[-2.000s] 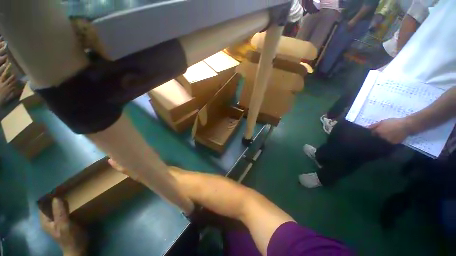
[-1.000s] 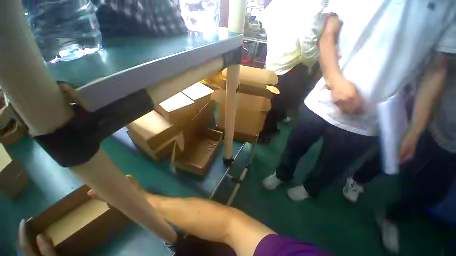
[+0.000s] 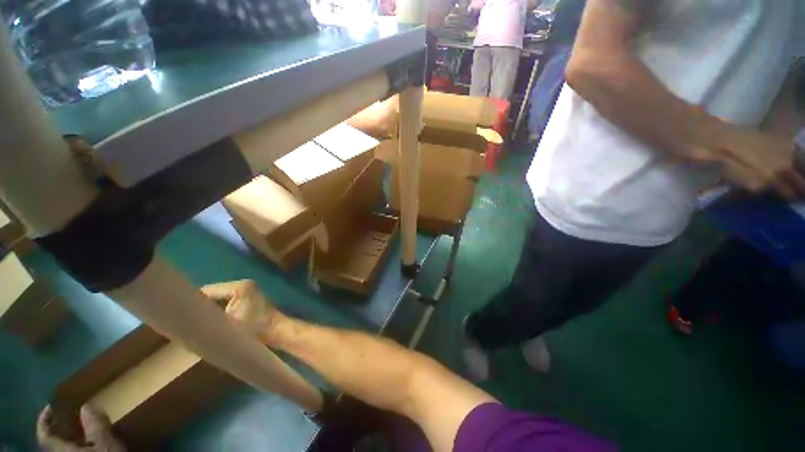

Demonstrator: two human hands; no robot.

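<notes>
A plain brown open carton [image 3: 146, 384] lies on the green bench at lower left, its long sides upright and its inside pale brown. My left hand [image 3: 75, 431] grips its near left end, fingers over the wall, and is partly cut by the picture's bottom. My right hand [image 3: 236, 305] is at the carton's far right end, fingers bent. A cream pipe crosses in front of that end, so whether the right hand touches the carton cannot be told.
Closed brown boxes [image 3: 269, 212] and an open lidded box [image 3: 357, 260] stand farther along the bench. A larger carton [image 3: 441, 181] is beyond. A cream pipe frame [image 3: 203, 327] and upper shelf [image 3: 265, 88] stand close ahead. A person in white [image 3: 618, 168] stands at right.
My right hand has shifted up slightly, its fingers more bent. My left hand still holds the carton end. The view has turned, and the person in white is closer and larger.
</notes>
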